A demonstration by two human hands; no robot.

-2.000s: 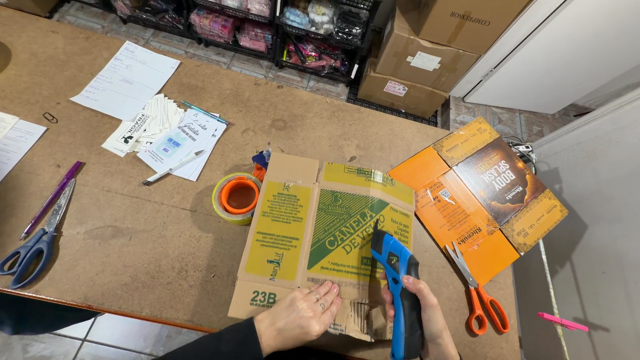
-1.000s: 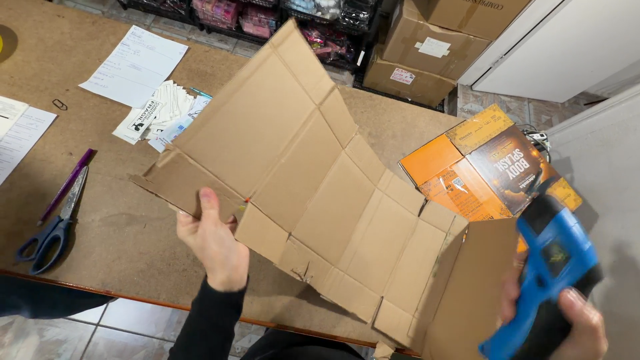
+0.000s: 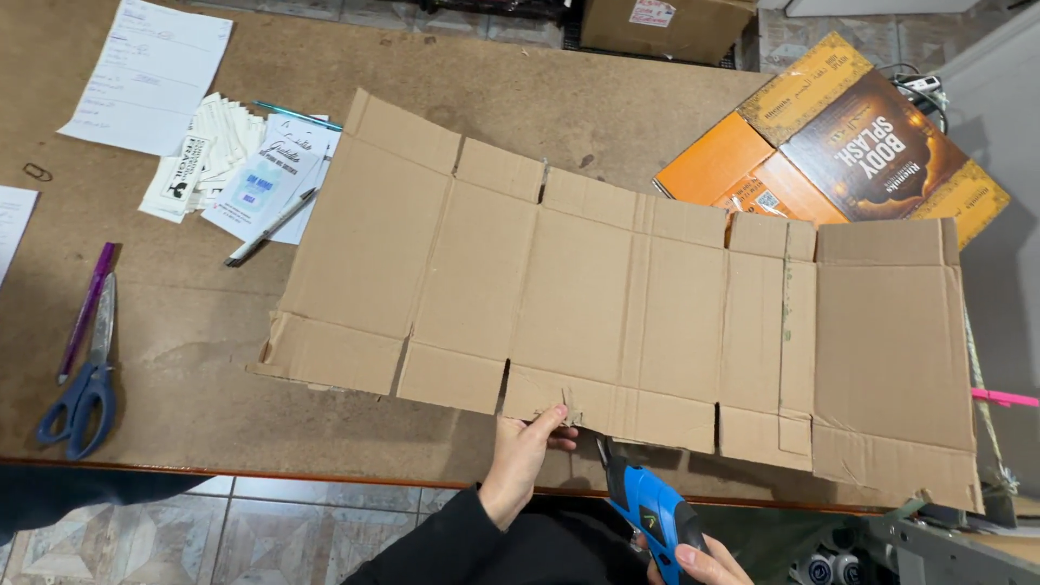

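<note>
An unfolded cardboard box (image 3: 585,284), plain brown side up, spreads over the workbench. My left hand (image 3: 526,455) pinches its near edge beside a small torn spot, thumb on top and fingers beneath. In my right hand (image 3: 699,561), partly cut off by the bottom of the view, is a blue and black cordless power tool (image 3: 650,504); its exact type cannot be told. The tool's dark tip points up at the near edge of the cardboard, to the right of my left hand. Whether the tip touches the cardboard cannot be told.
An orange and dark printed box (image 3: 853,146) lies behind the cardboard at right. Blue-handled scissors (image 3: 89,390), a purple pen (image 3: 85,313), a paper clip (image 3: 37,172), papers (image 3: 150,73), slips and a grey pen (image 3: 270,227) lie at left. A metal frame (image 3: 959,552) stands at the bottom right.
The cardboard, printed side up and folded at first, was lifted and opened out, and now lies brown side up. My left hand has moved to its near edge. The blue tool stays in my right hand.
</note>
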